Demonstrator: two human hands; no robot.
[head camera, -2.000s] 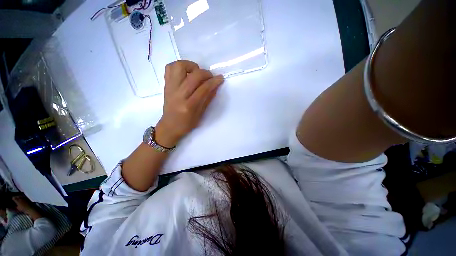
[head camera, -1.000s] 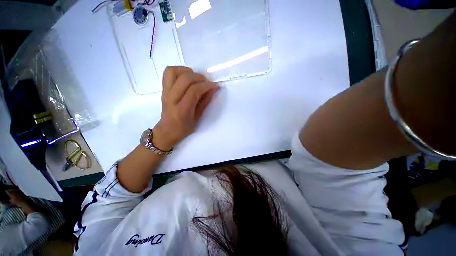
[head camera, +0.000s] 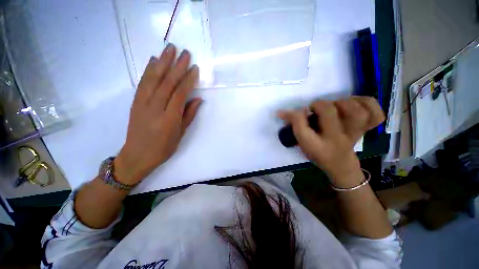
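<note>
The clear square plate (head camera: 257, 47) lies at the top middle, beside the whitish housing tray (head camera: 142, 31). A dark lead wire (head camera: 171, 22) crosses the tray. My left hand (head camera: 160, 107) lies palm down with fingers extended over the tray's lower part, holding nothing visible. My right hand (head camera: 333, 128) is closed around the black handle of the sticky roller, right of and below the plate. The roller's blue cylinder (head camera: 376, 79) stands out to the right near the board's right edge. My right hand is slightly blurred.
The white board (head camera: 226, 142) lies under the work. Gold-handled scissors (head camera: 34, 167) lie at the left, below wrinkled clear plastic (head camera: 31, 89). At the right, another unit with wires (head camera: 433, 113) sits on grey-brown sheets (head camera: 420, 42). A green bench edge runs along the board.
My right hand has come back from the far right with the roller. My left hand has moved left and opened flat. The view has shifted, so the plate sits further right and the electronics are mostly out of frame.
</note>
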